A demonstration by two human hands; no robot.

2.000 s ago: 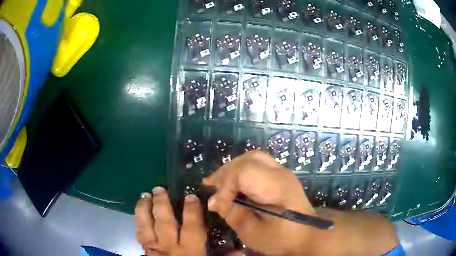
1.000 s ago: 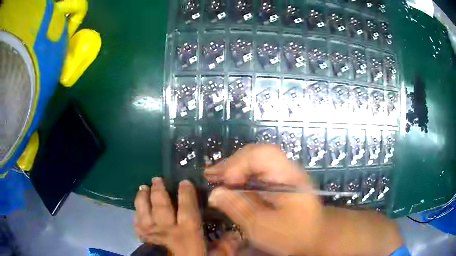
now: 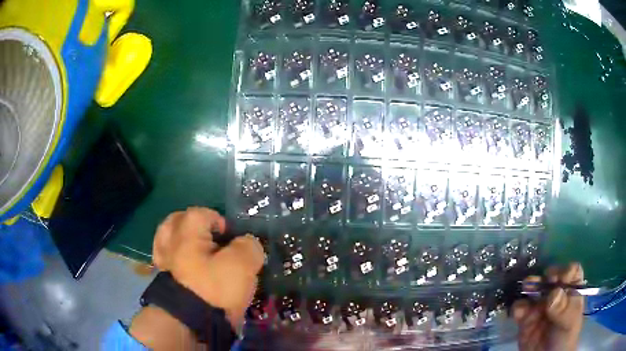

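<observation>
The clear blister tray (image 3: 237, 147) lies on the green surface, with a dark electronic module (image 3: 333, 65) in each visible pocket and strong glare across its middle. My left hand (image 3: 206, 250), with a black band on the wrist, is curled at the tray's lower left edge; whether its fingers grip anything is hidden. My right hand (image 3: 552, 308) is at the tray's lower right corner, small and slightly blurred, with the thin tweezers (image 3: 583, 291) between its fingers. The tweezer tips cannot be made out.
A loose pile of small black parts (image 3: 578, 147) lies right of the tray. A yellow-and-blue fan (image 3: 82, 75) stands at the left, with a black flat device (image 3: 99, 202) below it. A white object (image 3: 585, 8) shows at the top right.
My right hand has moved from the tray's lower left to its lower right corner, still with the tweezers. My left hand has moved up and left, its fingers now curled. The lower rows are uncovered.
</observation>
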